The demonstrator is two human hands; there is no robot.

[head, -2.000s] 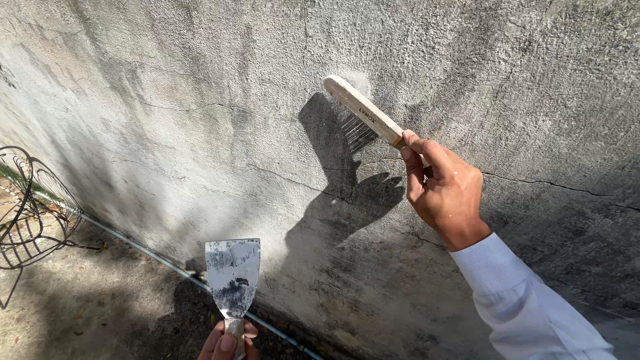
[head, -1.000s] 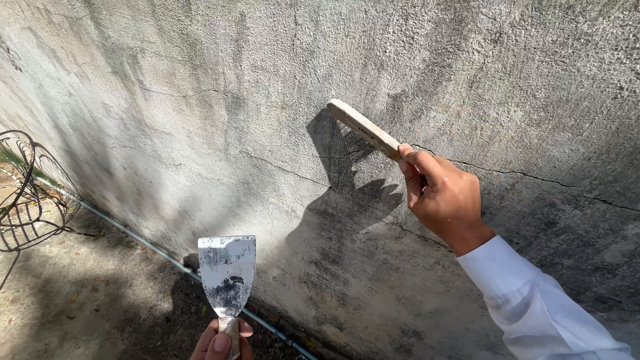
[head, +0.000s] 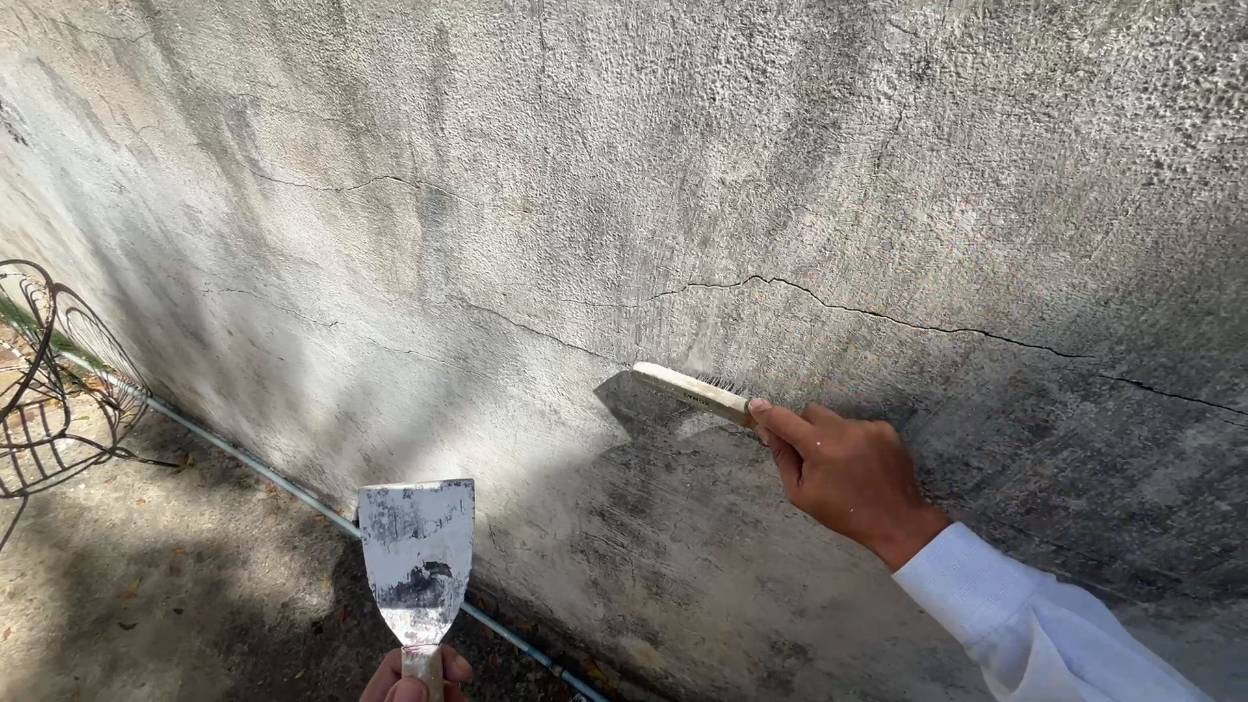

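Note:
My right hand (head: 848, 473), in a white sleeve, grips the end of a wire brush (head: 692, 388) with a pale wooden handle. The brush's bristles face the cracked, rough cement wall (head: 546, 244) and seem to touch it just below a long dark crack (head: 907, 324). At the bottom of the view my left hand (head: 414, 678) is closed around the handle of a putty knife (head: 417, 556). Its broad metal blade points up, stained with white and dark residue, and stands apart from the wall.
A thin light-blue pipe (head: 244, 455) runs along the foot of the wall. At the left edge a dark wire-frame object (head: 58, 390) stands on the concrete ground (head: 136, 585), which has scattered dry leaves. Shadows fall across the wall and ground.
The wire brush in my right hand has moved down the wall, from above the crack's line to below it. My left hand still holds the putty knife low in view.

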